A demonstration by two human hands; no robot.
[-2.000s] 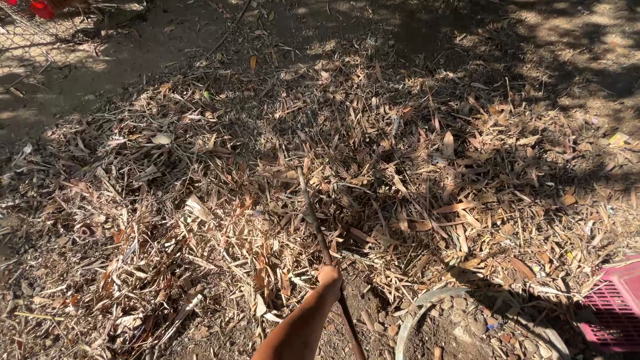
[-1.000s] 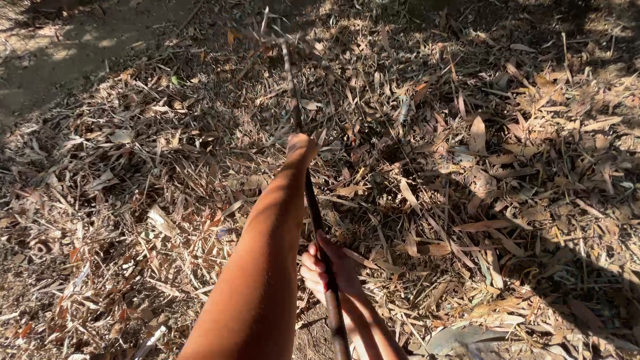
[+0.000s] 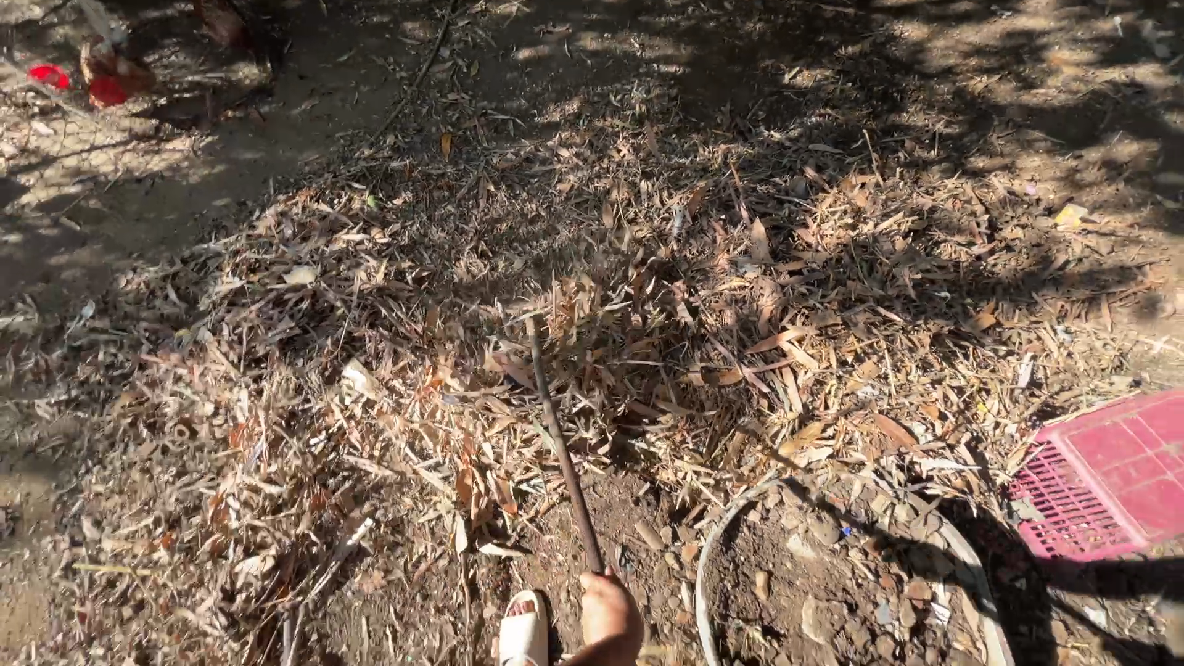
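Observation:
My left hand [image 3: 608, 606] is closed around a long dark wooden stick [image 3: 566, 458] near the bottom centre. The stick slants up and slightly left from my fist. Its far end meets a broad heap of dry leaves and twigs [image 3: 592, 342], with leaves around the tip. The part of the stick below my fist is hidden. My right hand is out of the frame. Close to the left of my fist is a foot in a white slide sandal [image 3: 524, 634].
A pale curved rim [image 3: 708, 564] surrounds soil and stones at the lower right. Beside it lies a pink plastic crate [image 3: 1101, 476] with a slotted side. Red objects [image 3: 109, 91] and wire mesh show at the top left. A thin branch [image 3: 425, 74] lies on shaded ground.
My left hand has drawn back from its forward position of one second ago, and the stick has come back with it. My right hand, on the stick then, has left the view.

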